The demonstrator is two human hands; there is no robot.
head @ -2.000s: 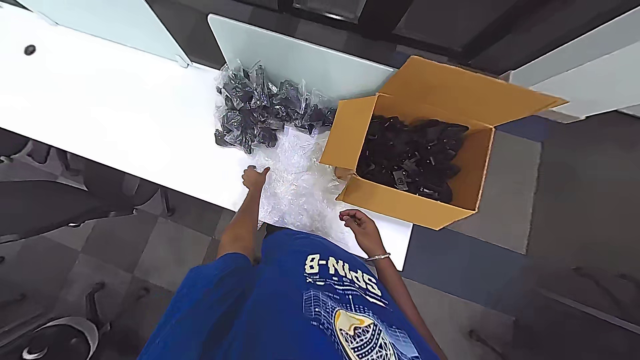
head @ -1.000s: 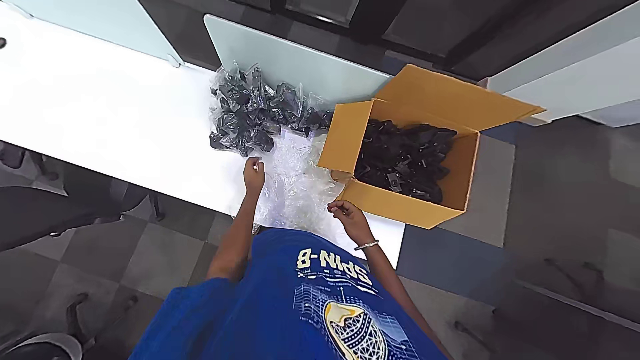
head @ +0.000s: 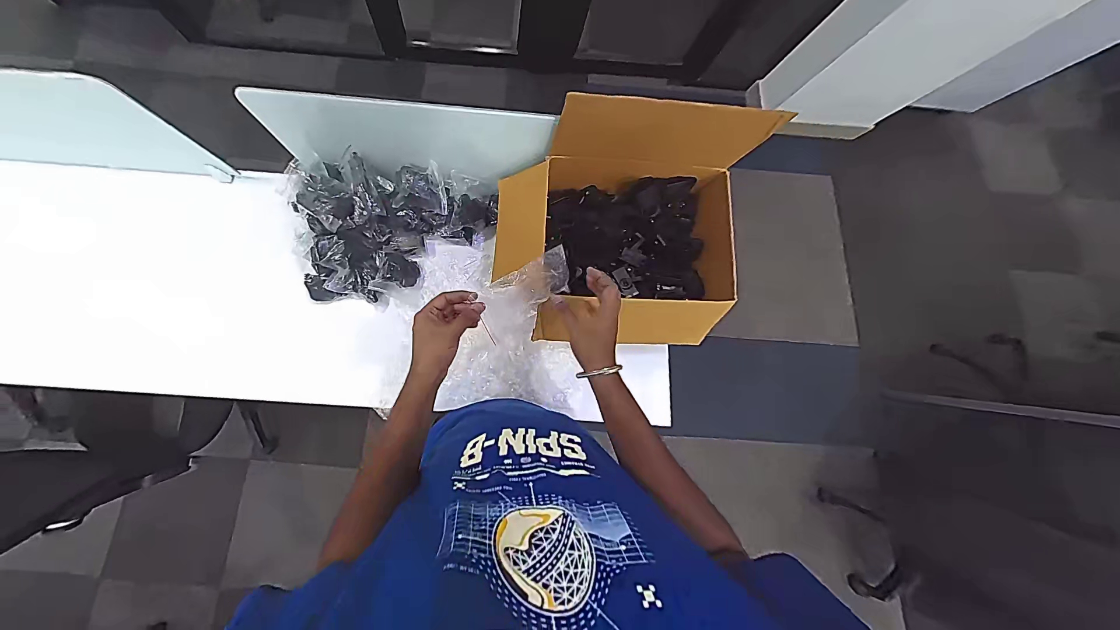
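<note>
My left hand (head: 446, 328) is over the clear plastic bags (head: 499, 367), its fingers pinched on a thin reddish strip. At the near left rim of the cardboard box (head: 674, 322), my right hand (head: 595, 319) has its thumb and fingers apart; a clear bag (head: 534, 278) lies at its fingertips, and whether they grip it cannot be told. Black items (head: 626, 232), some with small tags, fill much of the open box. Left of the box, black items in clear plastic bags (head: 359, 227) are heaped on the white table (head: 175, 297).
Pale divider panels (head: 402, 131) stand along the table's far edge. The box's flaps (head: 656, 131) stick outward. A dark chair (head: 96, 455) is at the near left, and chair legs (head: 875, 577) show on the floor at the right.
My right hand has moved up to the box's rim, and a clear bag now shows at its fingers. The thin strip now shows at my left hand. The view has shifted.
</note>
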